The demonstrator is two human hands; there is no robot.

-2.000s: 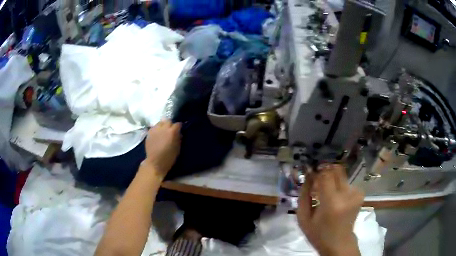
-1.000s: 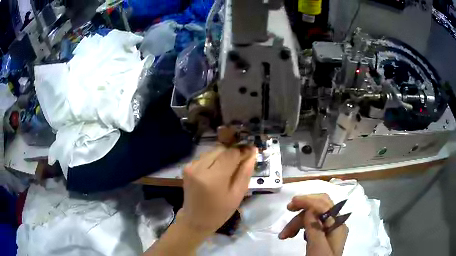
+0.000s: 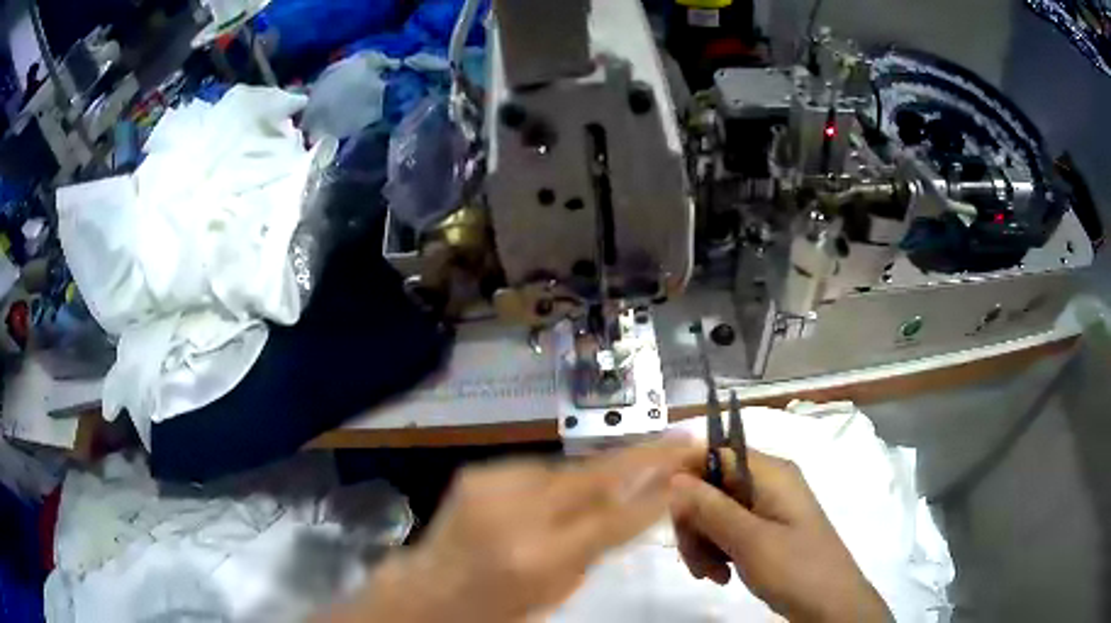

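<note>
My right hand holds the small dark thread snips, blades pointing up and apart, right of the feed plate and over the white garment on the lap. My left hand is blurred below the plate, its fingers stretched toward the right hand; whether it holds anything cannot be told. The silver feed plate sticks out over the table edge under the grey sewing machine head. Small metal clamp parts show above the plate.
A white garment stack sits on dark cloth at the left of the table. A white garment pile lies below left. The side mechanism with red lights stands right of the head. Blue bags are behind.
My left hand has come down from the needle area toward the right hand. The snips have turned from pointing right to pointing up. The view has shifted, so the machine appears further left.
</note>
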